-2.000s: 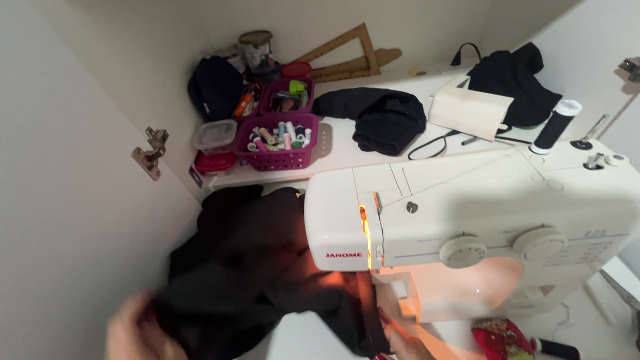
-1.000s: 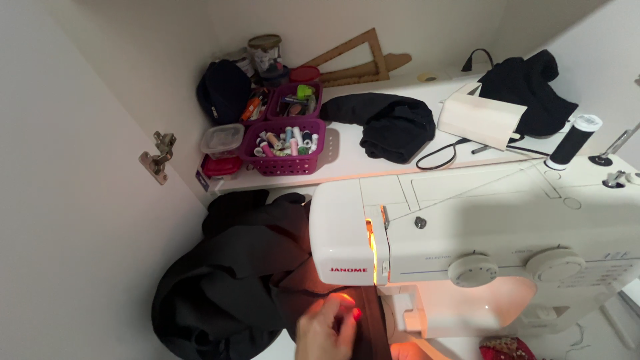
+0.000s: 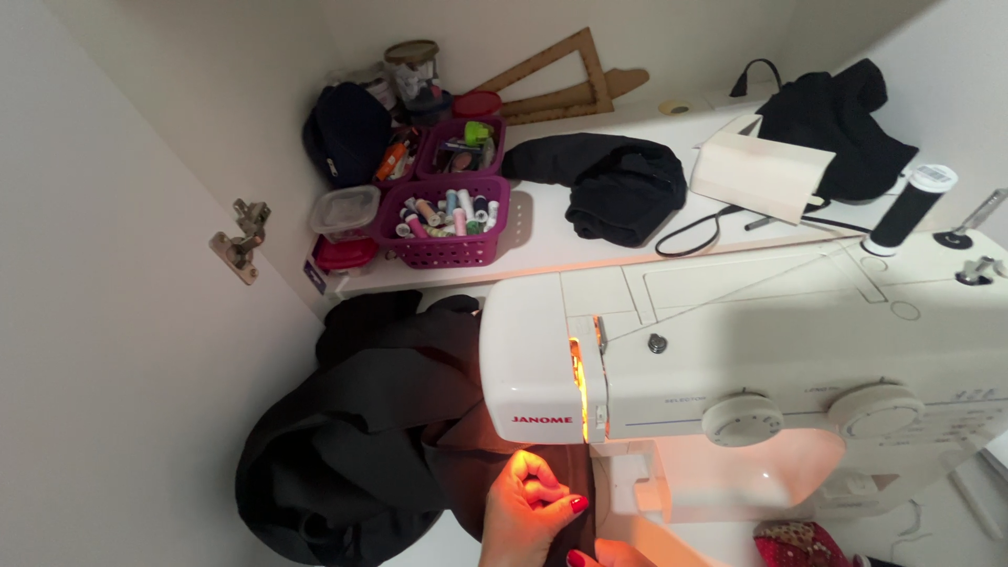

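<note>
Black fabric (image 3: 339,441) lies bunched to the left of the white Janome sewing machine (image 3: 535,354), and a strip of it runs below the lit needle area. My left hand (image 3: 528,504) is over this strip, fingers curled and thumb against the index finger; whether cloth is pinched between them is unclear. At the bottom edge my right hand (image 3: 618,554) touches the strip's right edge with a red-nailed fingertip, mostly cut off by the frame. A black thread spool (image 3: 906,213) stands on top of the machine. Needle and presser foot are hidden.
Behind the machine, a white shelf (image 3: 535,236) holds a purple basket of thread spools (image 3: 453,252), folded black cloth (image 3: 630,181), a cream card piece (image 3: 760,173) and wooden rulers (image 3: 598,75). A cabinet hinge (image 3: 240,240) juts out at left. A red patterned pincushion-like item (image 3: 799,545) lies lower right.
My left hand has moved from the far left side of the black fabric to the strip near the needle area. The fabric is now heaped at the left.
</note>
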